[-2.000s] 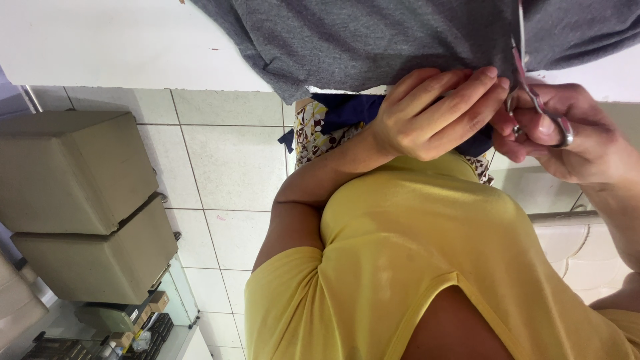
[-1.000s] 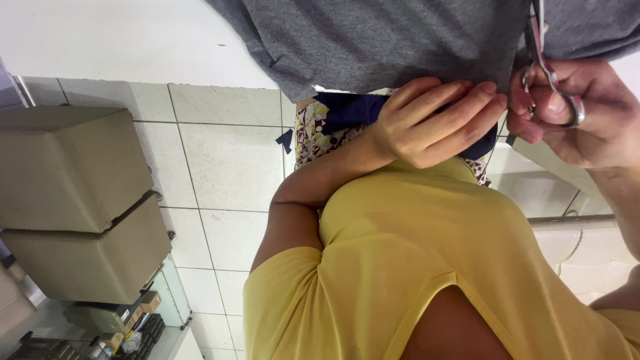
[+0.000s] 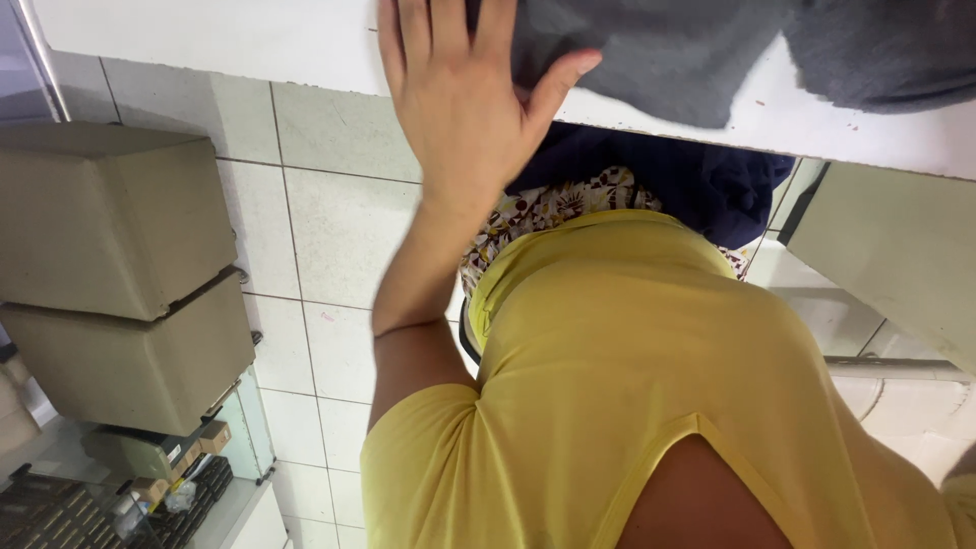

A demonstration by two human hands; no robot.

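My left hand [image 3: 461,114] lies palm down at the edge of the white table, fingers slightly apart and thumb spread out. Its fingertips run out of the top of the view. Beside and partly under it is grey fabric [image 3: 648,61], whose lower edge hangs near the table's edge. Another piece of dark grey fabric [image 3: 884,57] lies to the right, with a gap of white table between the two. My right hand is out of view, and no scissors can be seen. Dark blue cloth [image 3: 709,179] rests on my lap over a patterned garment [image 3: 572,202].
The white tabletop [image 3: 213,34] has a chipped front edge and small scraps on it. Two beige boxy containers [image 3: 99,221] stand on the left above a tiled floor [image 3: 343,236]. A shelf at the lower left holds small boxes [image 3: 216,436]. A beige panel [image 3: 892,244] is at the right.
My left hand has moved left and away from my body, and its fingers have spread. My right hand and the scissors have left the view. The grey fabric has shifted, baring table between two parts.
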